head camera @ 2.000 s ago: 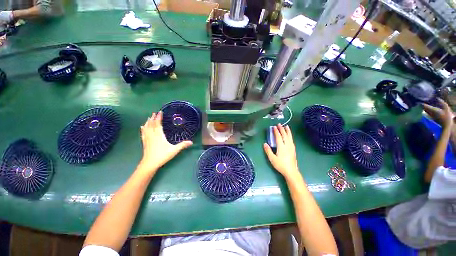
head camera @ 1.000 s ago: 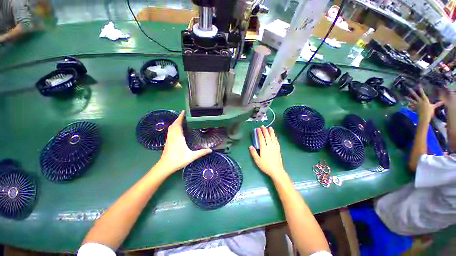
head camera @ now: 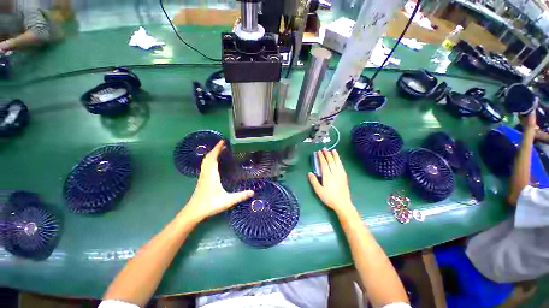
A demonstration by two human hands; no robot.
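My left hand [head camera: 212,191] is spread at the left edge of a dark fan grille [head camera: 256,163] under the press head plate [head camera: 271,143], its thumb at the near rim and fingers at the far-left rim. The silver air cylinder [head camera: 253,105] stands above; the fixture is hidden. My right hand [head camera: 332,182] lies palm down, fingers over the small pale switch box [head camera: 317,162]. Dark grilles [head camera: 259,207] lie stacked just in front of the press. Another grille [head camera: 197,151] lies left of it, partly behind my left hand.
More grille stacks lie left [head camera: 102,171] and right [head camera: 378,139]. Copper-pink rings [head camera: 400,204] lie at right. Fan bodies [head camera: 108,96] line the far side. A guide column [head camera: 313,84] and slanting frame arm [head camera: 355,57] rise behind. Another person's arm [head camera: 522,159] is at right.
My left hand has moved right to the press, where a grille now covers the earlier visible fixture. My right hand stays at the switch. The far-side fan bodies have shifted right since one second ago.
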